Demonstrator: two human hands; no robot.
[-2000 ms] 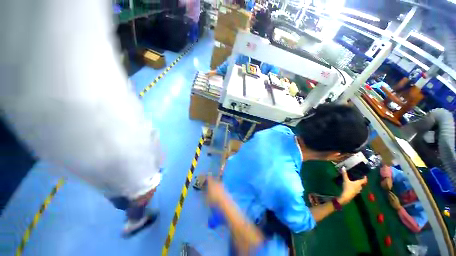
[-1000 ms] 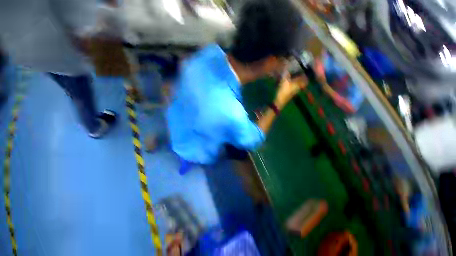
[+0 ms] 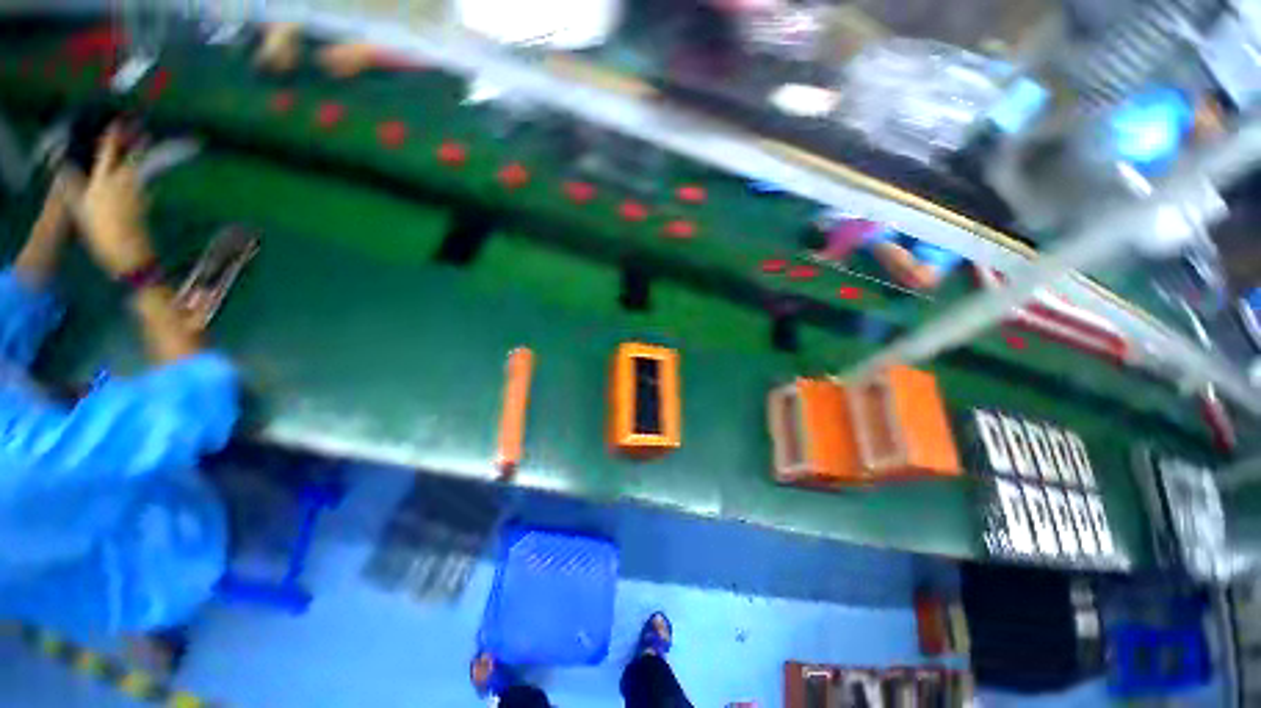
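Neither of my hands clearly shows; only my feet and dark legs are at the bottom edge. Nearest in front of me on the green bench (image 3: 415, 374) stands an orange fixture box (image 3: 645, 398) with a black opening; whether a phone lies in it I cannot tell. A narrow orange block (image 3: 515, 411) stands left of it. Two more orange fixture boxes (image 3: 906, 422) stand side by side to the right, touching or overlapping. A black parts tray (image 3: 1047, 487) with rows of white-and-dark units lies further right.
A worker in a blue smock (image 3: 104, 470) bends over the bench at left, hands on a dark item. Dark pieces (image 3: 635, 286) and red clips (image 3: 513, 176) line the belt. A blue plastic basket (image 3: 553, 595) is on the floor. A shelf edge crosses above. The picture is blurred.
The view has swung right and down along the bench. The neighbouring worker is now at the far left, and the orange fixtures, tray and basket show fully. The aisle walker is out of view.
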